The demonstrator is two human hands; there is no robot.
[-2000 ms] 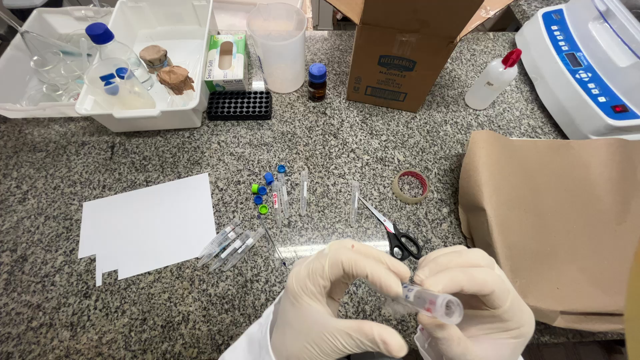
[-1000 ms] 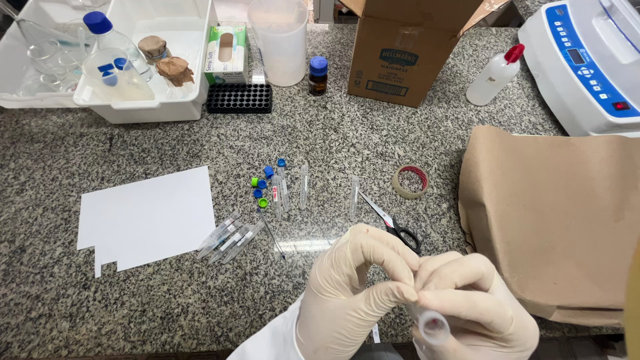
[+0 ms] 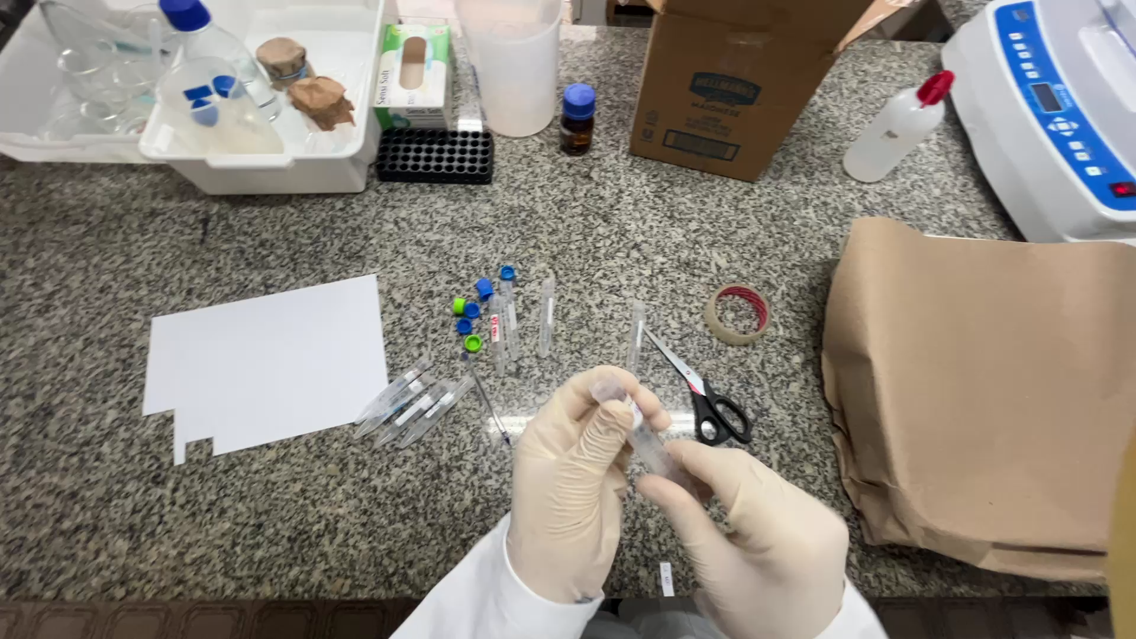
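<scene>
My left hand [image 3: 577, 484], in a pale latex glove, grips the upper end of a clear plastic tube [image 3: 652, 448]. The tube's lower part is between the thumb and fingers of my gloved right hand [image 3: 759, 532]. A small paper label [image 3: 666, 579] lies on the granite near the front edge. Beyond my hands are another clear tube [image 3: 636, 335] and black-handled scissors [image 3: 721, 417]. Left of them lie several labelled tubes [image 3: 413, 408], a pen [image 3: 491, 406], more tubes [image 3: 547, 318] and blue and green caps [image 3: 473, 343]. A roll of adhesive tape [image 3: 738, 314] lies beyond the scissors.
Cut white paper [image 3: 266, 364] lies at left, a brown paper covering [image 3: 985, 390] at right. Along the back stand a white bin [image 3: 257, 173], glove box [image 3: 415, 75], black rack [image 3: 435, 157], plastic beaker [image 3: 512, 71], amber bottle [image 3: 577, 120], cardboard box [image 3: 728, 89], wash bottle [image 3: 896, 129] and a white device [image 3: 1047, 115].
My hands have turned the tube, which now slants away with its far end in my left fingers. My right hand has shifted lower along it, and the small label is visible near the edge.
</scene>
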